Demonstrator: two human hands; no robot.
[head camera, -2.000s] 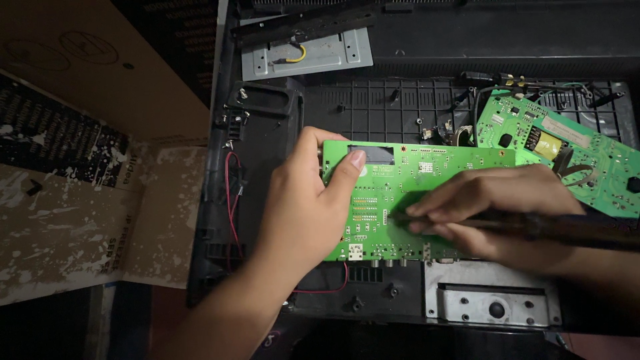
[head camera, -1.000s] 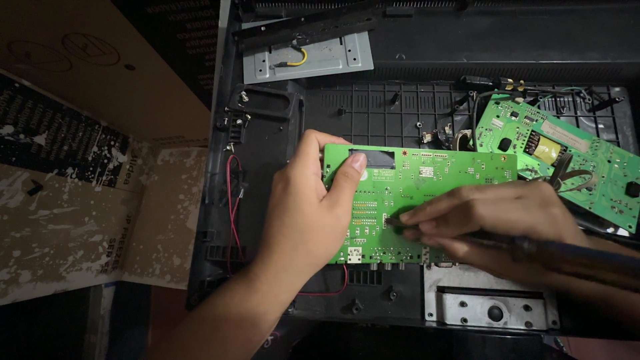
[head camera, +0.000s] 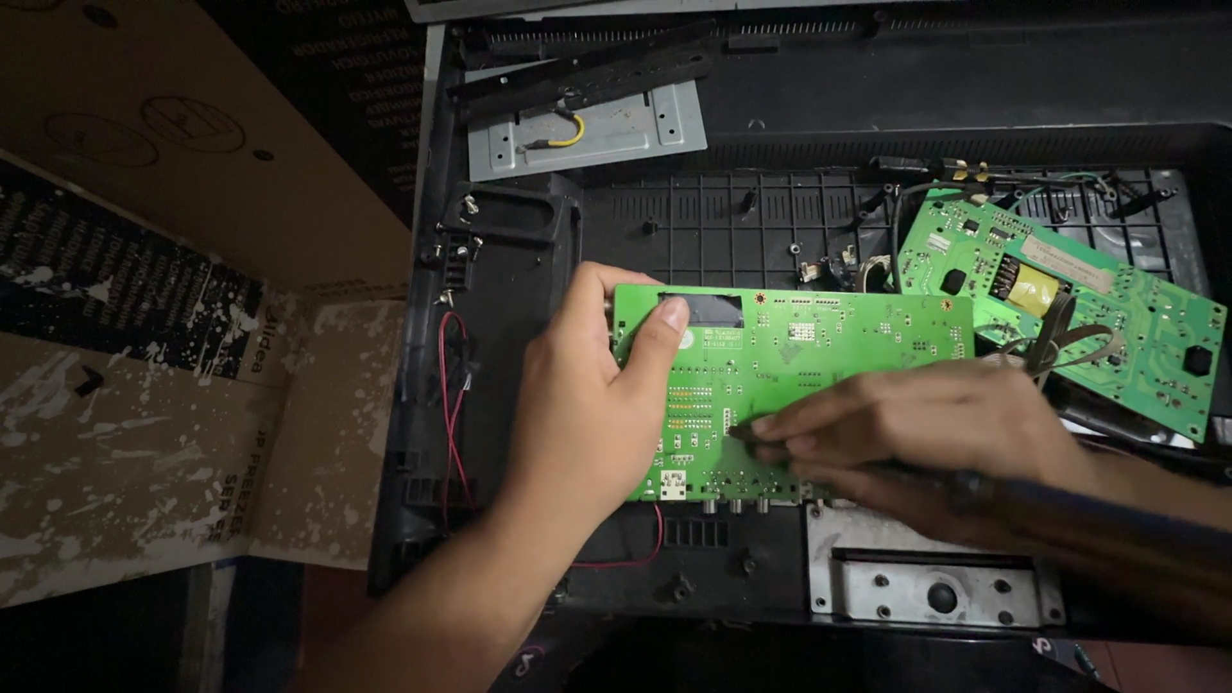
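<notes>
My left hand (head camera: 606, 395) grips the left end of a green circuit board (head camera: 847, 337), thumb on the face near a black patch, fingers behind the edge. Over the board's lower right part, my right hand (head camera: 914, 423) is shut on a thin dark tool (head camera: 756, 438), probably a brush or a pen-like tool; blur hides its exact kind. Its tip is at a small row of white-outlined contacts left of the fingers. Metal jacks (head camera: 736, 505) stick out along the board's lower edge.
Beneath lies a black plastic housing (head camera: 635, 207) with a grid and posts. A second green board (head camera: 1136, 327) with a yellow transformer is at right. A grey metal plate (head camera: 616, 120) lies upper left, a metal bracket (head camera: 934, 539) below. Red wires (head camera: 448, 385) and cardboard (head camera: 327, 423) are at left.
My right hand and the dark tool have shifted only slightly over the board. My left hand keeps its hold.
</notes>
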